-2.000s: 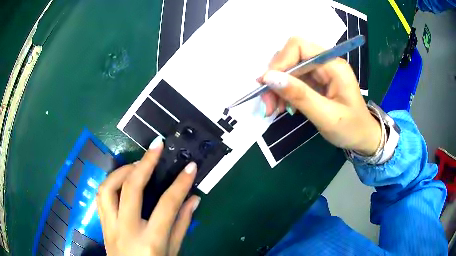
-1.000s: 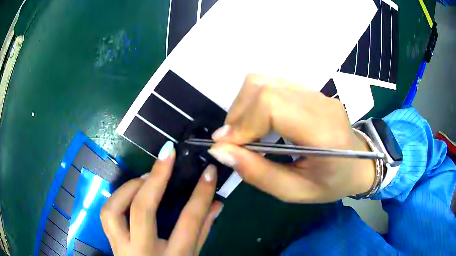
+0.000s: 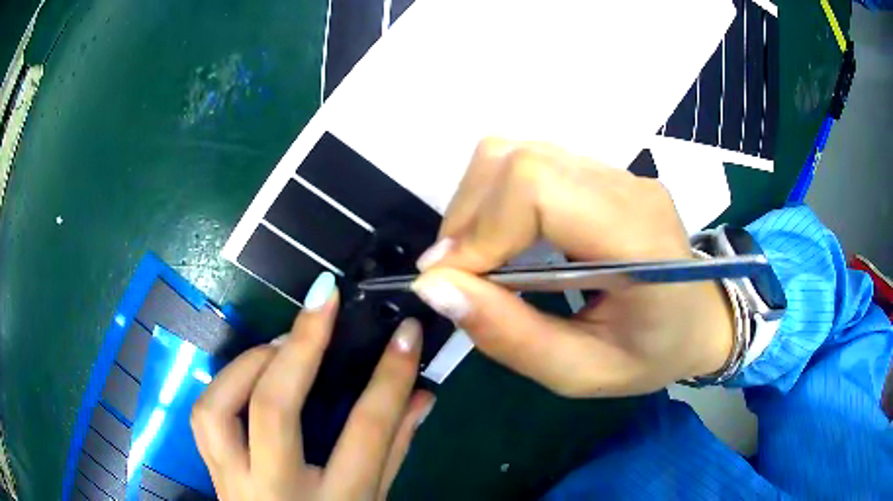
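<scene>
My right hand holds silver tweezers like a pen. Their tip rests at the black camera housing, near its round openings. My left hand holds the housing from below, with fingertips on its face. The housing lies over the black-striped end of the white release liner sheet. It is dark, and its lower part is hidden by my fingers. Whether an adhesive piece is at the tweezer tip, I cannot tell.
A blue-edged adhesive sheet lies at the lower left. Spare liner sheets with black strips lie beyond and beside the main sheet. The bench is dark green. A yellow line and a blue bin edge are at the right.
My right hand has moved from over the liner sheet to the housing, bringing the tweezer tip onto it. In the last second the tweezers have tilted slightly; my left hand stays on the housing.
</scene>
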